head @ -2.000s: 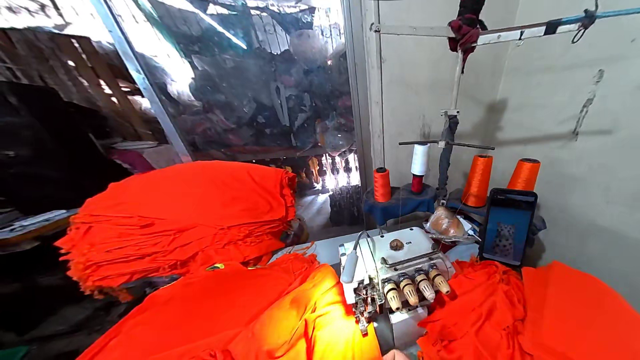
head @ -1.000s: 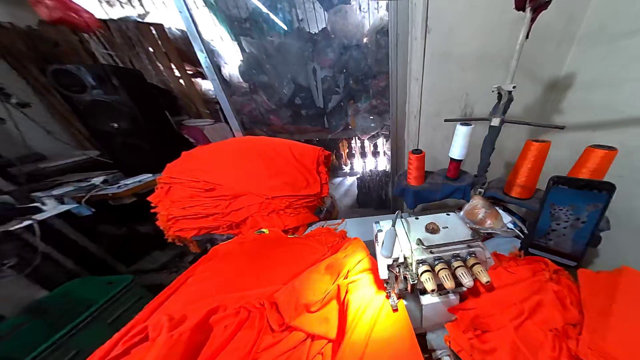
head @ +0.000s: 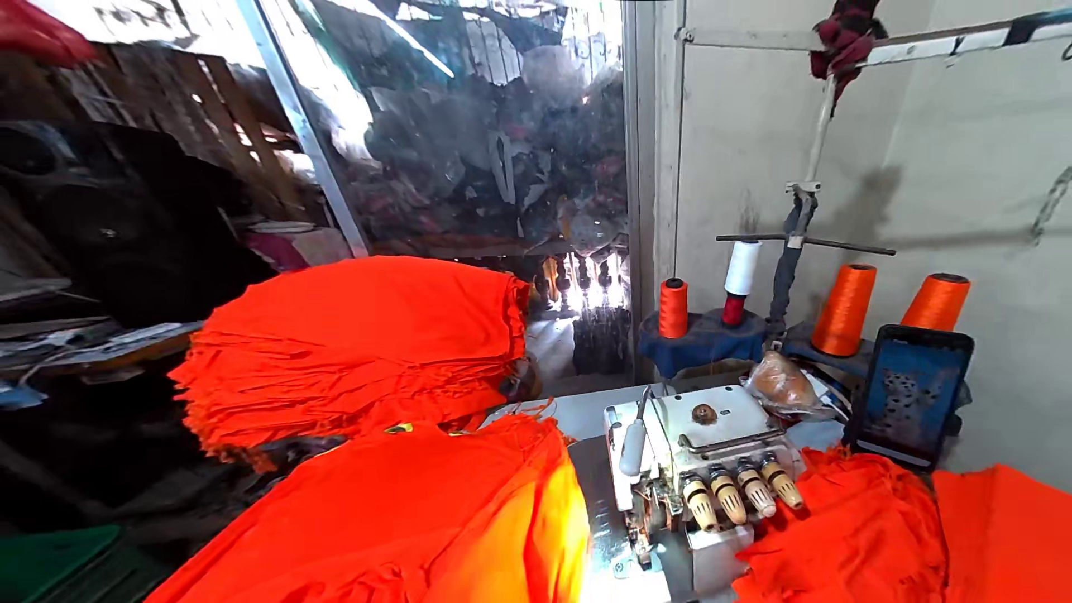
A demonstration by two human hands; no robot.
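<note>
Neither of my hands shows in the head view now. A white overlock sewing machine stands at the lower middle right, with several tension dials on its front. Orange-red fabric lies spread to the left of the machine, brightly lit near the needle area. Behind it rises a thick stack of orange-red fabric pieces with frayed edges. More crumpled orange-red fabric lies right of the machine, beside a flatter orange-red piece at the right edge.
Thread cones in orange and a white one stand behind the machine. A smartphone leans upright at the right, near a plastic bag with something brown inside. A metal thread stand rises behind. A green container is at lower left.
Two seconds ago a bit of a hand showed at the bottom edge by the machine; it is out of view now. The view has swung left and partly back.
</note>
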